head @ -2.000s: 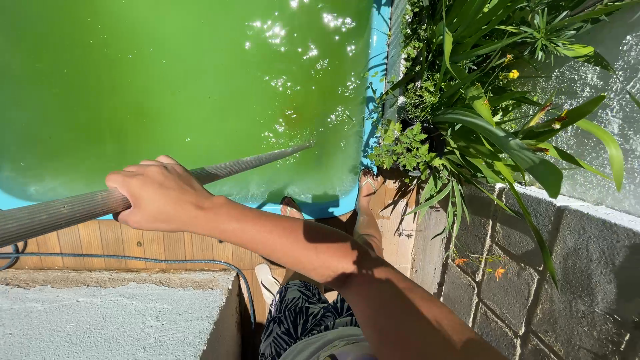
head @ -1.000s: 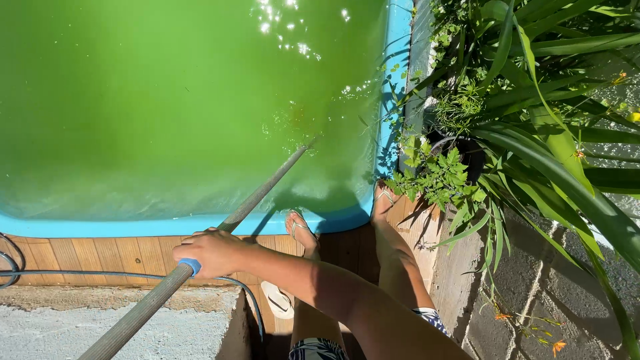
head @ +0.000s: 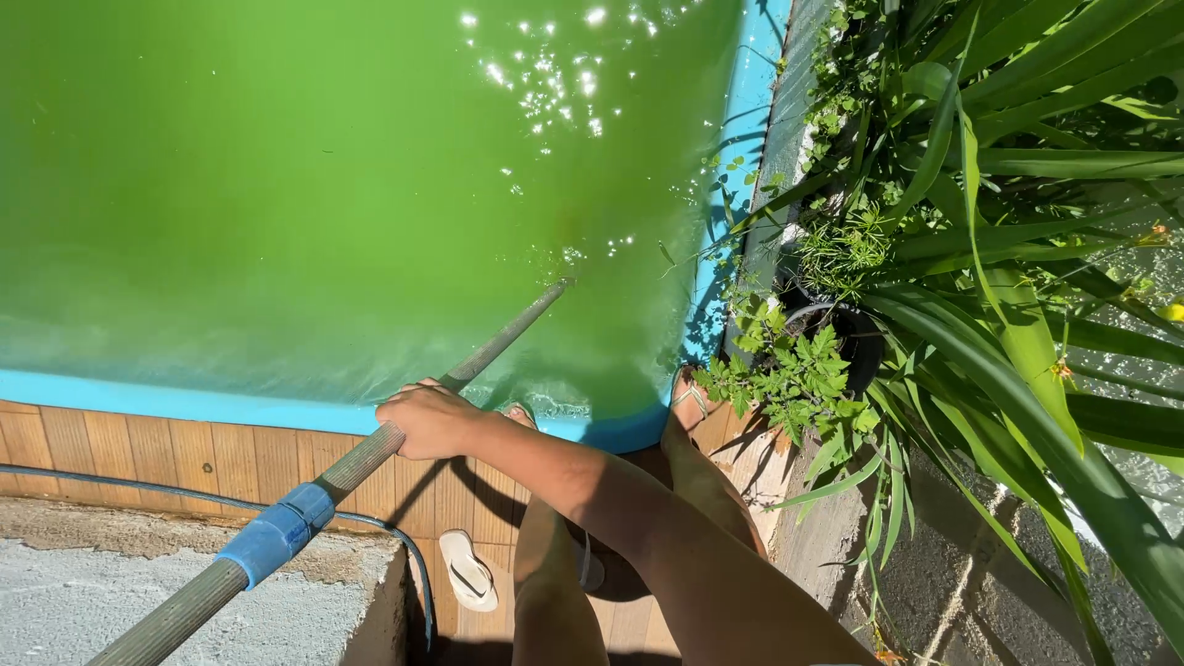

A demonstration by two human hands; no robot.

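Note:
A ribbed gray telescopic pole [head: 370, 458] slants from the bottom left corner up into the green water [head: 305, 213] of a blue-rimmed pool. My right hand [head: 425, 421] is closed around it, over the near pool rim [head: 185, 400]. A blue locking collar [head: 277, 534] joins two sections of the pole below my hand. The far end of the pole is hidden under the cloudy water. My right arm reaches across from the lower right. My left hand is not in view.
My feet, in flip-flops, stand by the pool corner. A loose white flip-flop [head: 468, 571] and a dark hose [head: 185, 495] lie on the wooden deck [head: 222, 453]. A rough concrete block [head: 185, 592] is at lower left. A black pot [head: 856, 347] and long-leaved plants [head: 1008, 305] crowd the right side.
The pole has swung from a shallow slant to a steeper one. The blue collar, touching my right hand a second ago, is now farther down the pole from it.

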